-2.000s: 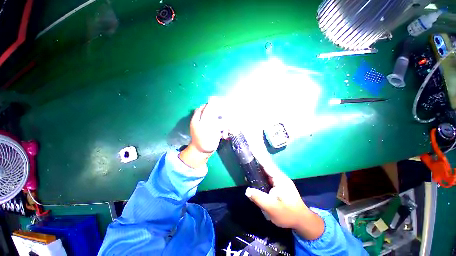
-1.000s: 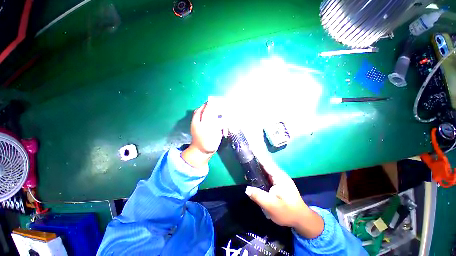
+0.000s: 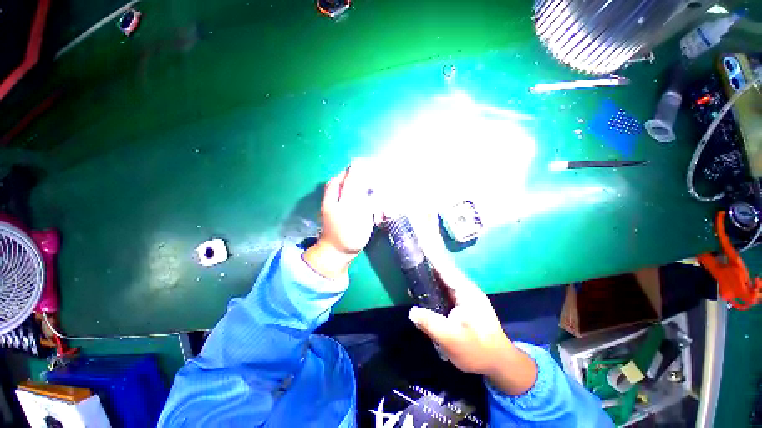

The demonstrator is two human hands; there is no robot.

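Note:
My right hand (image 3: 464, 326) grips the black barrel of an electric screwdriver (image 3: 409, 255), tilted up and left. The screwdriver's front end meets my left hand (image 3: 347, 213). The fingers of my left hand are curled in front of the white glare; a small dark spot shows there, but the glare hides what they hold. A watch case (image 3: 463, 222) with a pale rim lies on the green mat, right of the screwdriver. A white rounded-square back cover (image 3: 211, 252) with a dark centre hole lies on the mat to the left.
A silver ribbed lamp (image 3: 585, 33) hangs at the upper right. A tweezers-like strip (image 3: 581, 84), blue dotted patch (image 3: 618, 124) and black-handled tool (image 3: 601, 165) lie right. Round watch units (image 3: 334, 7) sit at the far side. An orange blow gun (image 3: 731, 272) is right, a fan (image 3: 18, 276) left.
The round unit at the far side has shifted right towards the top edge, and another has appeared at the upper left. My hands and the screwdriver have hardly moved.

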